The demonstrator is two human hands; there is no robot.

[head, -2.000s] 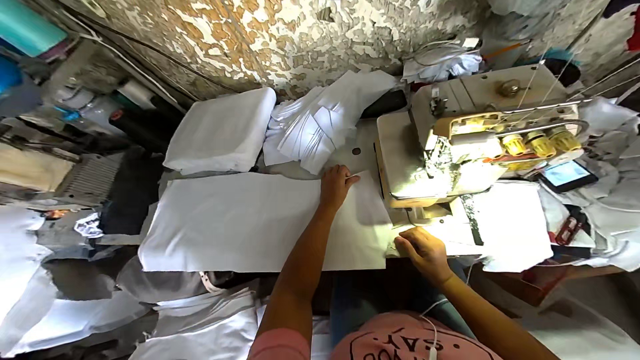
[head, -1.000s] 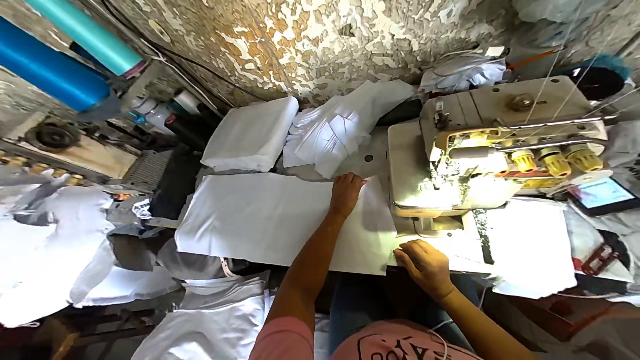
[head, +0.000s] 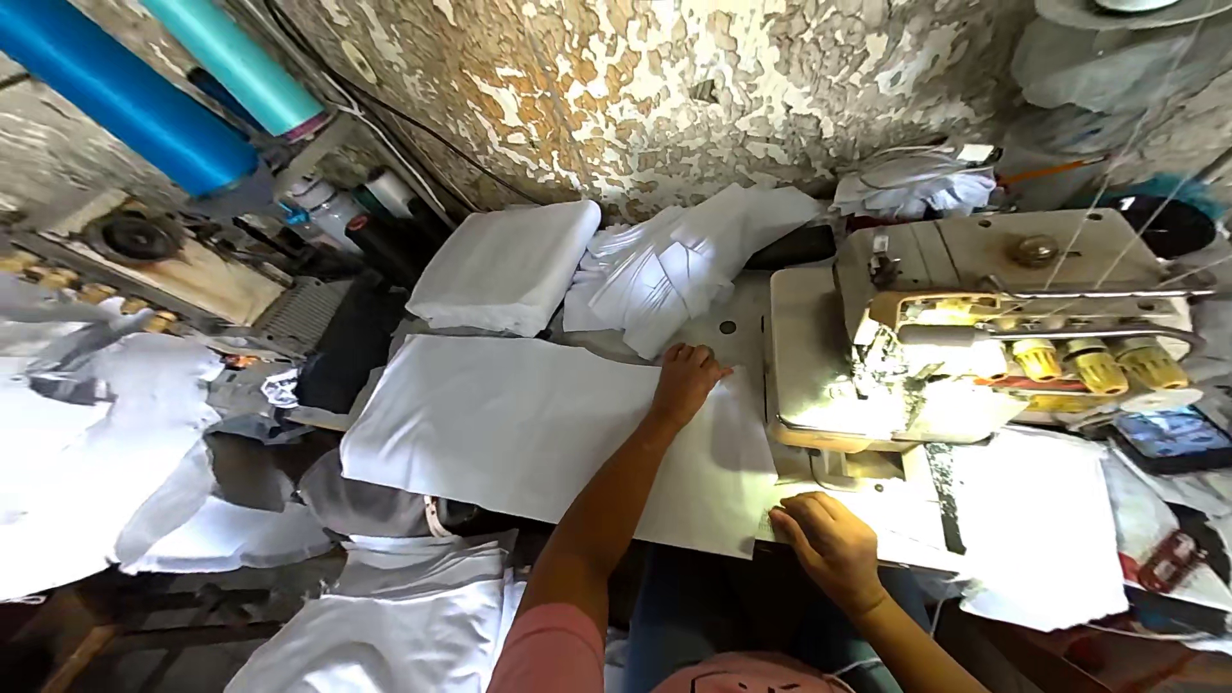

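A white fabric panel lies flat across the sewing table, left of an overlock sewing machine. My left hand rests on the panel's far edge, fingers bent; whether it pinches the cloth cannot be told. By the panel's near right corner, in front of the lit needle area, is my right hand, fingers curled with the thumb near the forefinger. Any cloth between those fingertips is hard to make out. The panel's right edge lies just short of the machine.
Behind the panel are a folded white fabric stack and loose white pieces. More white fabric hangs at the near left. A lit phone lies right of the machine. Large blue and turquoise thread cones stand upper left.
The view has shifted left, bringing the thread cones further in. Both hands keep much the same places on and beside the panel.
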